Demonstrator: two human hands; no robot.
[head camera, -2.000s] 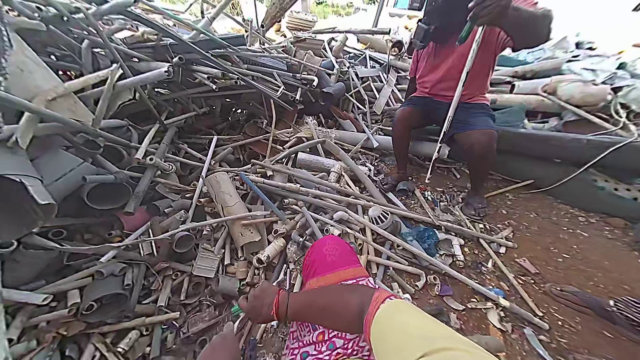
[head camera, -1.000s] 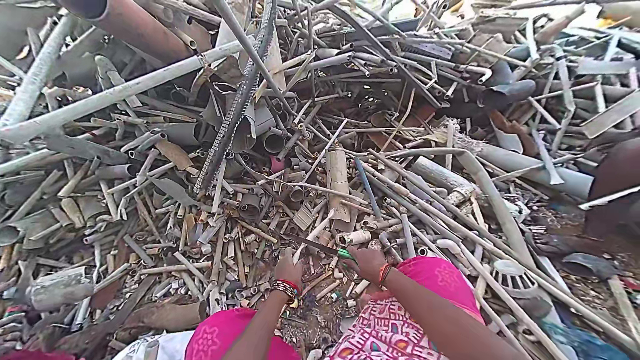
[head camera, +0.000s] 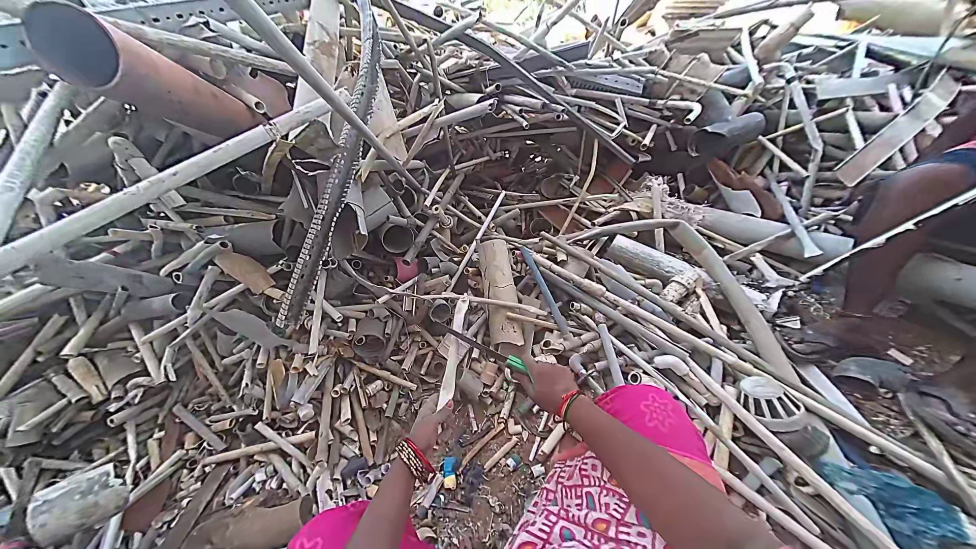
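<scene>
At the lower middle of the view, my left hand (head camera: 429, 427) is closed round the near end of a flat pale strip (head camera: 453, 354), which points up and away from me. My right hand (head camera: 547, 383) grips the green handle of a long, thin dark blade (head camera: 476, 345). The blade reaches up and left from that hand and crosses the strip. Just beyond my right hand lies a wide beige pipe piece (head camera: 500, 293), with a blue-grey pipe (head camera: 543, 290) on its right. Short pipe offcuts surround both hands.
A heap of scrap plastic pipes spreads all around. A large reddish-brown pipe (head camera: 164, 84) and a black ribbed strip (head camera: 332, 191) lie at upper left. Long thin pipes (head camera: 648, 328) slant across the right. A person's leg (head camera: 888, 229) is at the right edge, near a round slotted grate (head camera: 770, 402).
The flat pale strip now stands out in my left hand, with the blade across it. My hands are farther apart than one second ago. The view has swung left since two seconds ago.
</scene>
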